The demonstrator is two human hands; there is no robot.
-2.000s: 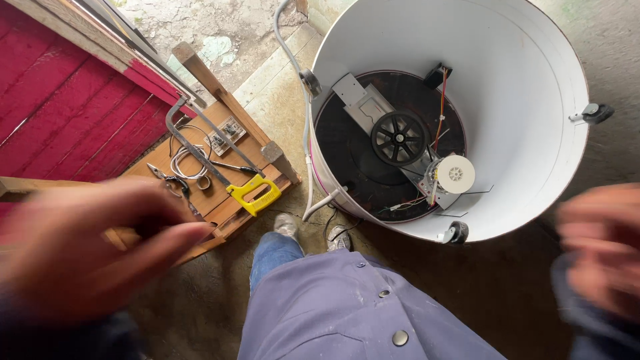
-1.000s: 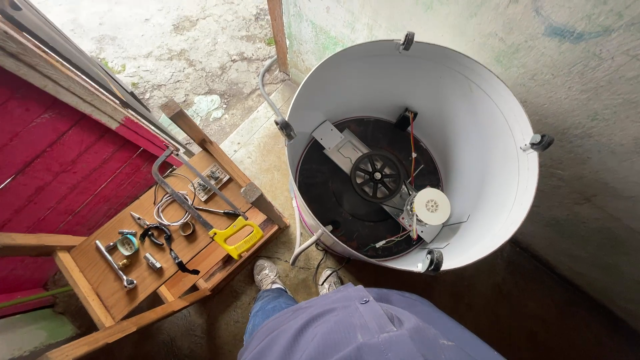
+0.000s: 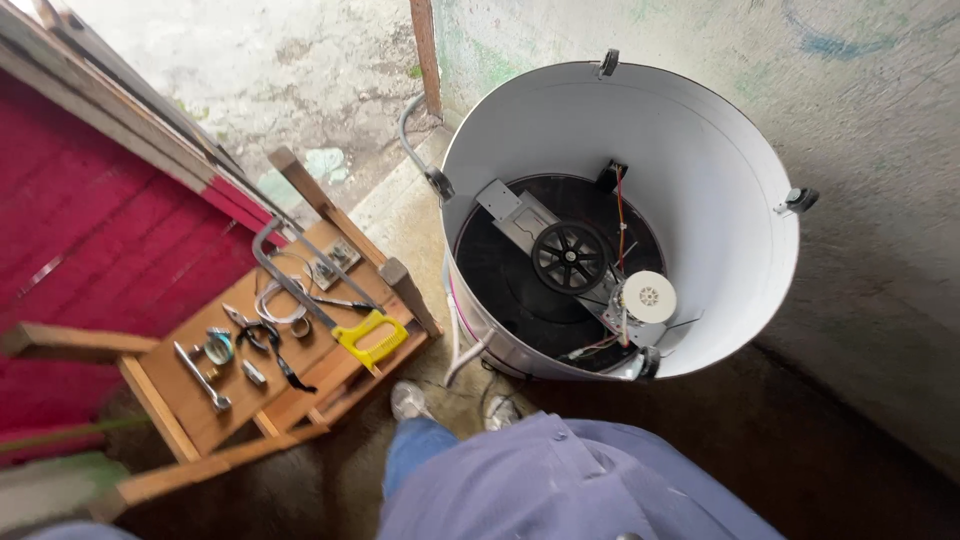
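Neither my left hand nor my right hand shows in the head view; what they hold is hidden. In front of me stands a round white washing machine tub body (image 3: pixel 720 225), its open end facing up and small black casters on its rim. Inside it a black spoked pulley (image 3: pixel 571 256) sits on a metal bracket (image 3: pixel 521 219), above a dark round base (image 3: pixel 499 285). Near the pulley is a motor with a white wheel (image 3: pixel 649 297), and coloured wires (image 3: pixel 621 217) run inside the body. A grey hose (image 3: pixel 411 142) loops outside at the upper left.
At left, an upturned wooden stool or table (image 3: pixel 169 375) bears a yellow-handled hacksaw (image 3: pixel 371 337), pliers (image 3: pixel 244 322), a socket wrench (image 3: pixel 201 379), a roll of tape (image 3: pixel 219 346) and white cable (image 3: pixel 281 300). A pink plank wall (image 3: pixel 90 247) and a rough plastered wall (image 3: pixel 885 120) flank the space.
Two seconds ago both my hands were in view, blurred, at the left and right edges; they have left the view. The view has shifted, showing more of the stool and tools.
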